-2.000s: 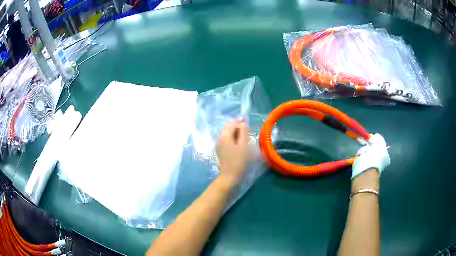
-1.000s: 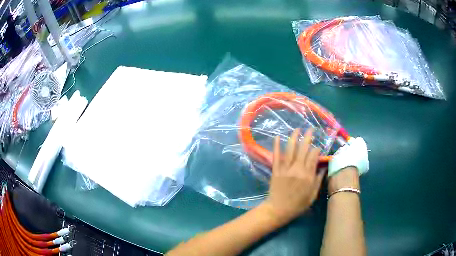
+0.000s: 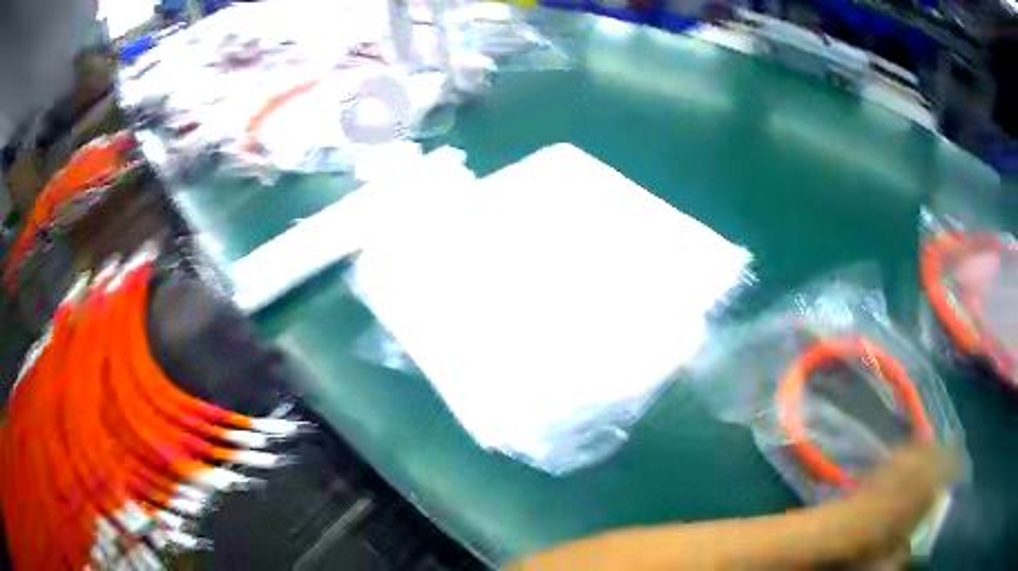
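The frame is blurred. An orange cable coil (image 3: 790, 407) lies inside a clear plastic bag (image 3: 731, 374) at the right of the green table. My bare left hand (image 3: 913, 491) is on the coil's near right side; its fingers are too blurred to tell whether they grip. My right hand cannot be made out; a pale sliver beside my left hand is unclear. A large white sheet (image 3: 569, 290) on a bag stack lies left of the coil.
Another bagged orange cable (image 3: 949, 296) is cut off at the right edge. A white roll (image 3: 296, 251) lies left of the stack. A round fan (image 3: 375, 109) and piled clear bags (image 3: 223, 84) stand behind. Many orange cables (image 3: 106, 413) hang beyond the table's left edge (image 3: 385, 474).
The view has swung left, so the table things sit further right and more hanging cables show. The coil is now deeper in the bag. The gloved right hand no longer shows clearly.
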